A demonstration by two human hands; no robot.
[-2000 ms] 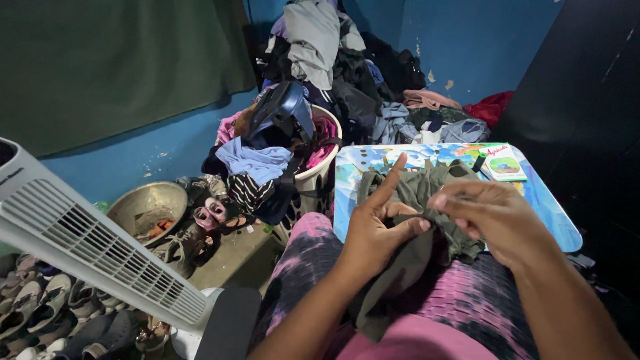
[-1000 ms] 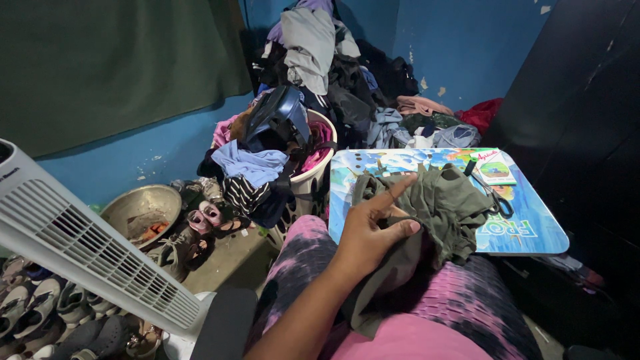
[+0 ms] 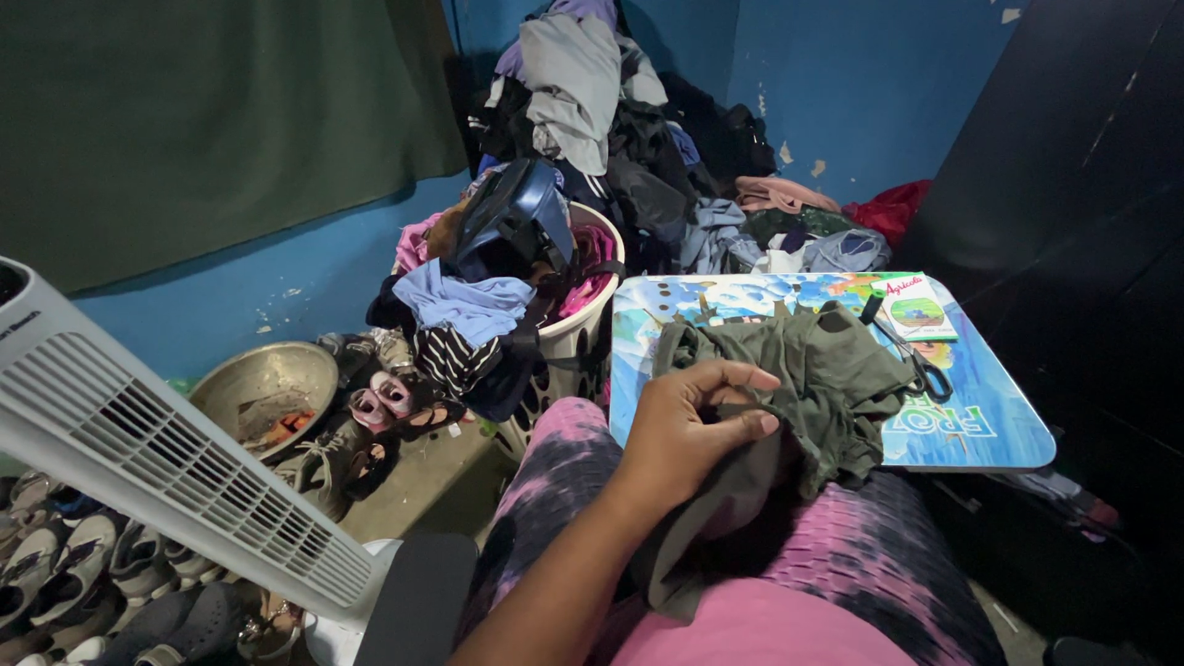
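An olive-green cloth garment (image 3: 823, 361) lies crumpled on a small folding table (image 3: 1017, 439) with a printed picture top, and part of it hangs down over my lap. My left hand (image 3: 694, 425) is at the garment's near left part, its fingers curled and its thumb against the cloth; whether it pinches the fabric is hard to tell. To the right of the garment lie black-handled scissors (image 3: 930, 375), partly beside a small white card or packet (image 3: 916, 310) with a green picture. My right hand is out of view.
A white tower fan (image 3: 185, 444) leans across the left, above rows of shoes (image 3: 65, 573). Behind stand a full laundry basket (image 3: 592, 319), a metal basin (image 3: 264, 370) and a tall heap of clothes (image 3: 629, 120). A dark panel (image 3: 1064, 213) rises at the right.
Two seconds ago both hands were at the garment; my right hand has since left the view. The scissors and more of the tabletop print now show. My left hand stays at the cloth.
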